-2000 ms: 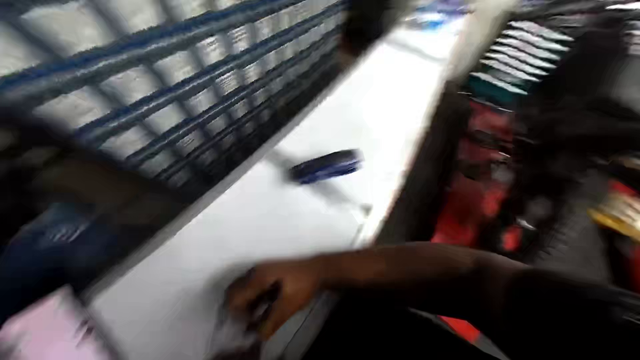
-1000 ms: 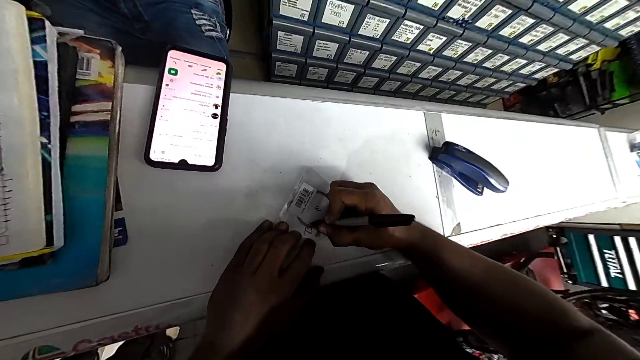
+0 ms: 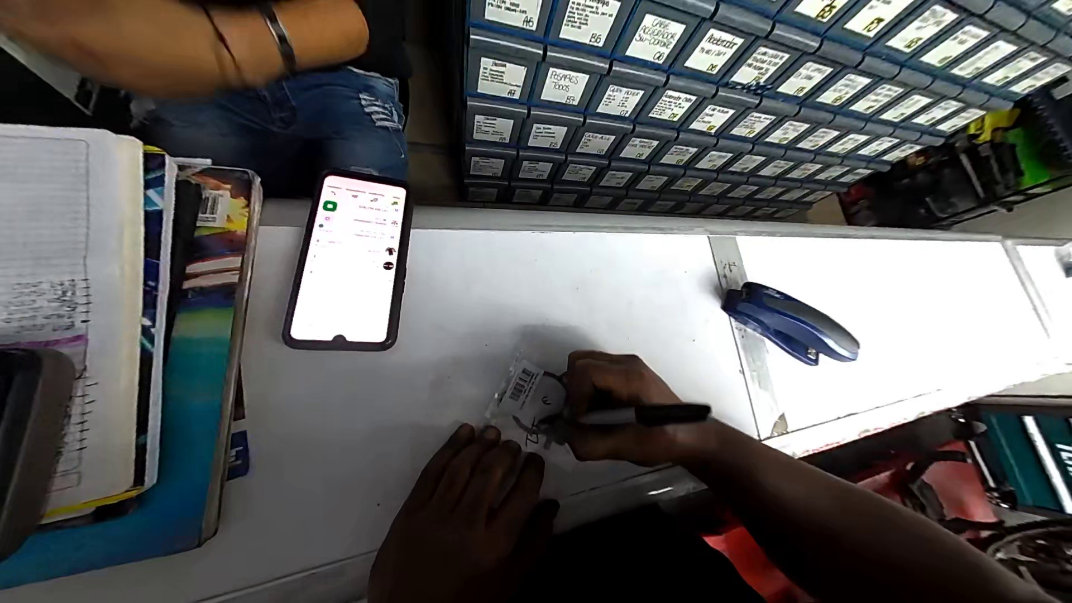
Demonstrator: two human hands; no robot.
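Note:
On the white counter (image 3: pixel 469 285) lies a small clear plastic packet (image 3: pixel 526 394) with a barcode label and handwritten marks. My right hand (image 3: pixel 624 406) grips a marker pen (image 3: pixel 670 414), its tip end over the packet and hidden by the fingers. The fingertips of my left hand (image 3: pixel 473 511) rest flat at the packet's lower left edge, palm down, holding nothing that shows. Up and to the left of the packet lies a smartphone (image 3: pixel 347 268) with a lit screen. A blue stapler (image 3: pixel 791 322) sits on the counter to the right.
Stacked notebooks (image 3: pixel 201 352) cover the left end of the counter, with a dark device (image 3: pixel 29 444) on top. Behind the counter stand labelled small-parts drawers (image 3: pixel 620 100). Another person's forearm (image 3: pixel 176 46) and jeans (image 3: pixel 293 126) are at the upper left.
Two seconds ago the view was blurred and turned elsewhere. Since one second ago, the other person's forearm has come into view at the upper left. My hands stay at the packet.

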